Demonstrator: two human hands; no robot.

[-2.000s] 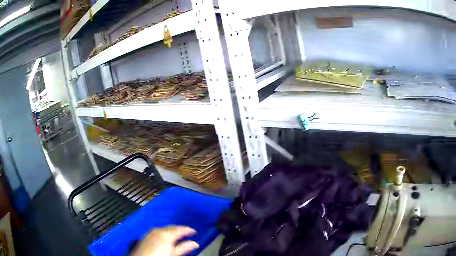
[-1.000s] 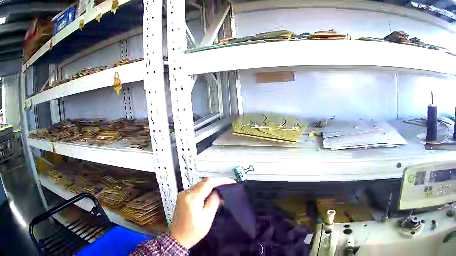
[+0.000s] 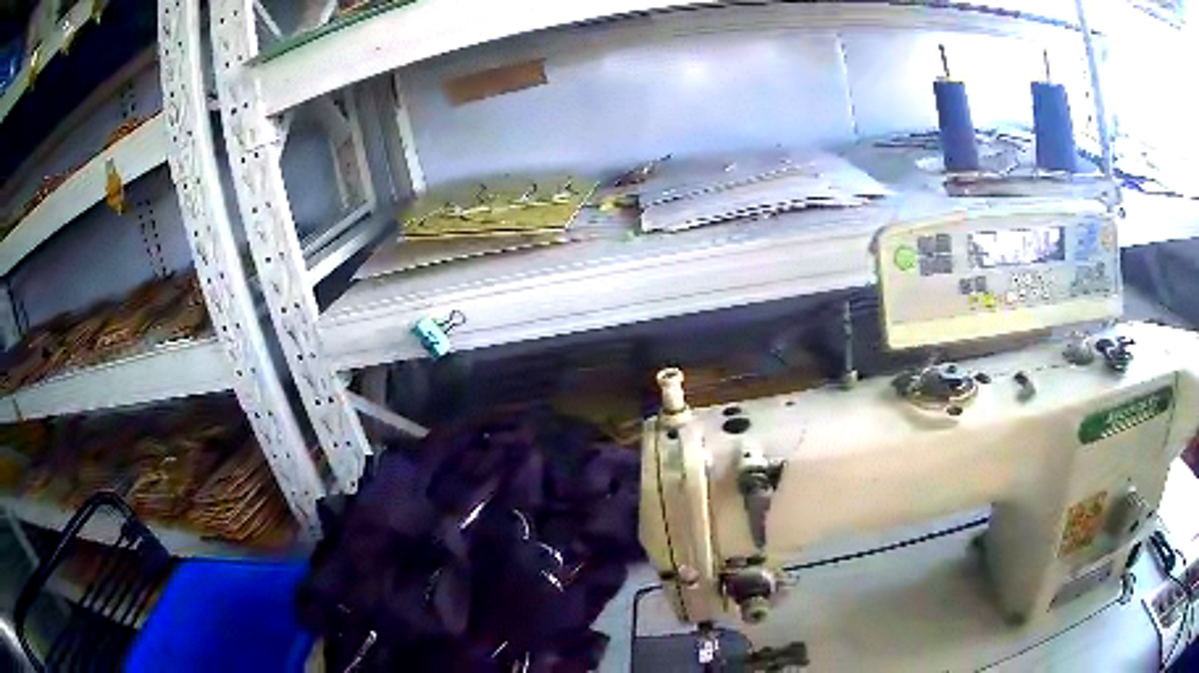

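No hand shows in the view now. Dark purple-black garment pieces [image 3: 460, 552] lie heaped left of the sewing machine head, with pale glints on them. The cream industrial sewing machine [image 3: 881, 460] stands at the right, with a green label at its right end. Its presser foot area [image 3: 717, 647] shows at the bottom edge, partly cut off. A dark thread tension assembly [image 3: 756, 487] sits on the face of the head.
A blue bin [image 3: 224, 615] and a black curved frame [image 3: 59, 546] are at the lower left. White shelving [image 3: 592, 283] runs behind, with yellow and grey boards, a teal clip [image 3: 431, 334] and two thread cones [image 3: 957, 125]. The control panel [image 3: 999, 274] stands above the machine arm.
The view has swung right, bringing the machine and both cones into view. The left hand, which held a dark piece up by its edge a second ago, is out of the picture.
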